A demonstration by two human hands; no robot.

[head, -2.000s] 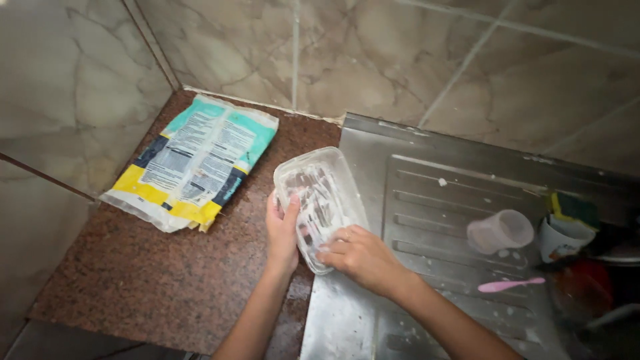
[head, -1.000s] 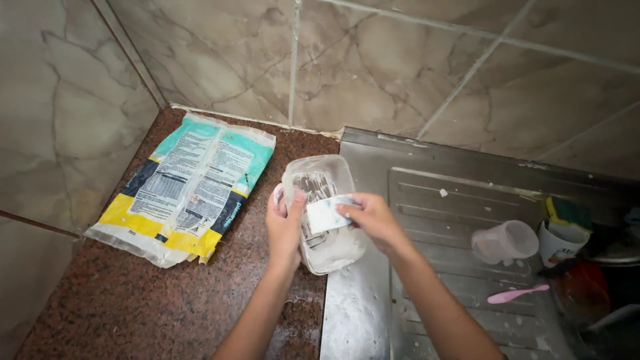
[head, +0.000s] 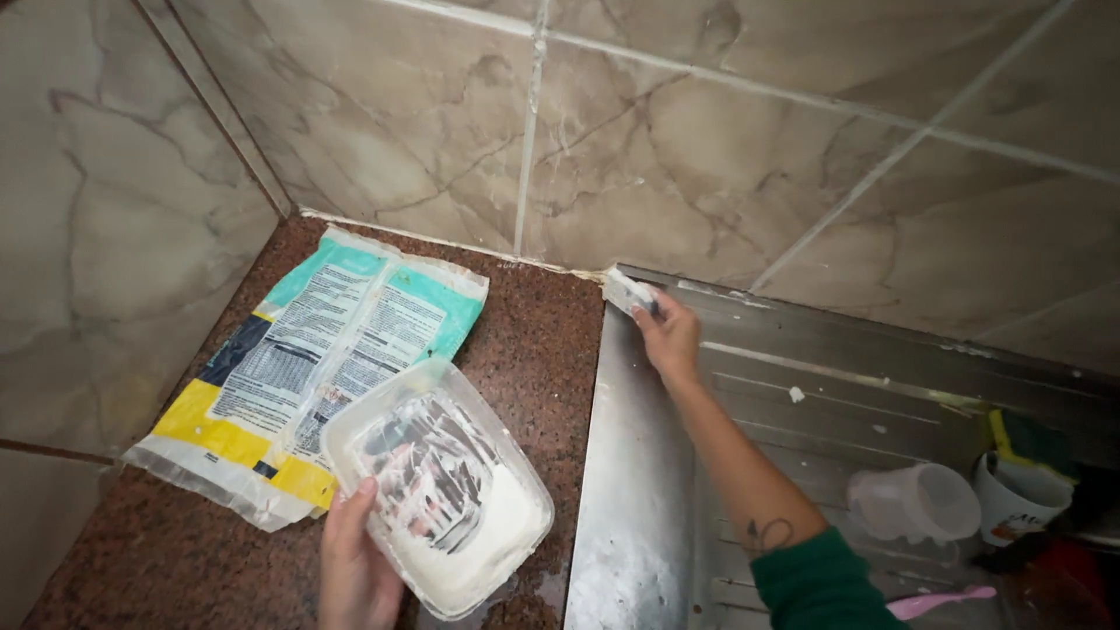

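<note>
My left hand grips the lower left side of a clear plastic tub, its thumb over the rim. White paste is smeared on the tub's bottom and lies thicker at the near right end. My right hand pinches a small, flat white piece, its material unclear, with grey smears on it. That piece touches the back corner where the granite counter meets the steel sink top, by the tiled wall. Partly behind the tub lies a teal, white and yellow plastic packet.
On the ridged steel drainboard at the right are a translucent plastic cup, a white mug with a green and yellow sponge, and a pink plastic utensil. White crumbs dot the steel.
My right hand has moved with the white piece from inside the tub to the counter's back corner. My left hand has brought the tub nearer me, partly over the packet.
</note>
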